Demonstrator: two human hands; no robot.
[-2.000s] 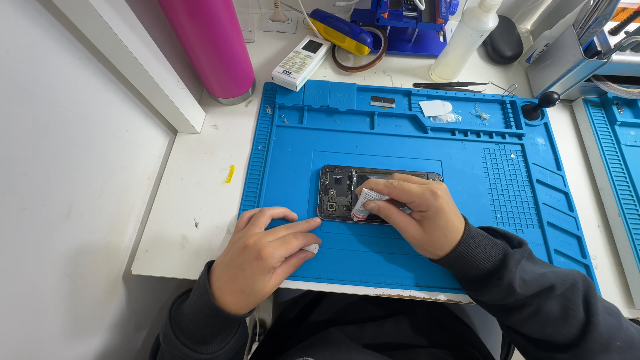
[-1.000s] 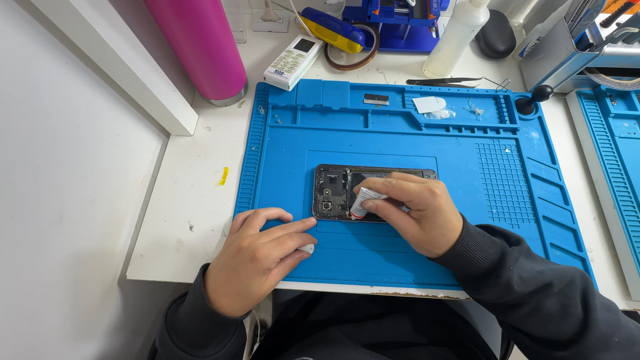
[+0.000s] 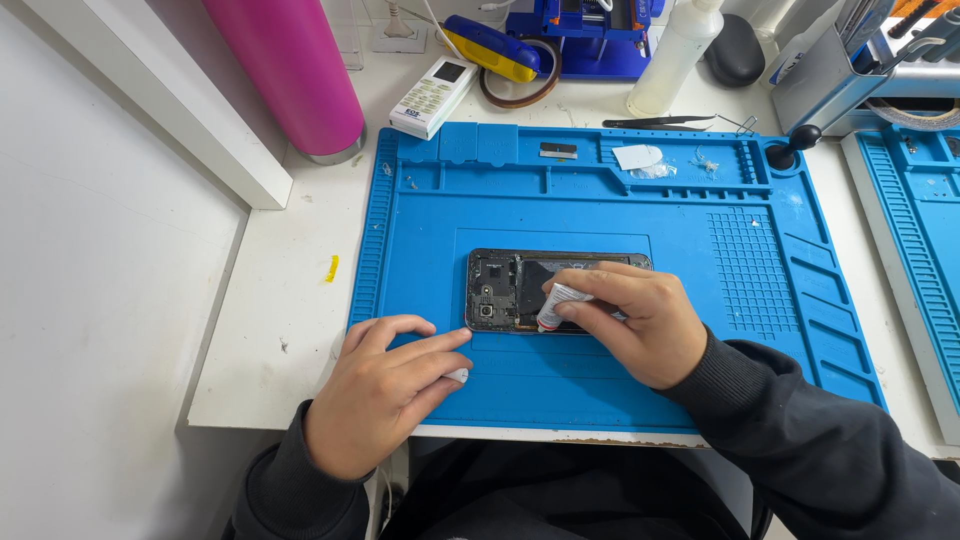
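Note:
An opened smartphone (image 3: 495, 289) lies flat on the blue silicone repair mat (image 3: 600, 390), its camera module and part of its battery exposed. My right hand (image 3: 645, 322) pinches a small white tube (image 3: 560, 304), tilted with its reddish tip down at the phone's near edge. The right part of the phone is partly hidden under that hand. At the phone's near left corner, a fingertip of my left hand (image 3: 390, 382) touches the frame. Between the thumb and fingers of that hand sits a small white cap (image 3: 456, 374).
A razor blade (image 3: 559, 151) and a white plastic piece (image 3: 637, 157) lie in the mat's trays. Behind are black tweezers (image 3: 660, 121), a white remote control (image 3: 433, 96), a tape roll (image 3: 551, 71), a clear bottle (image 3: 675, 60) and a magenta flask (image 3: 289, 75).
The tube's tip in my right hand has shifted slightly along the phone's near edge, away from the camera end. My left hand stays at the phone's corner with the cap.

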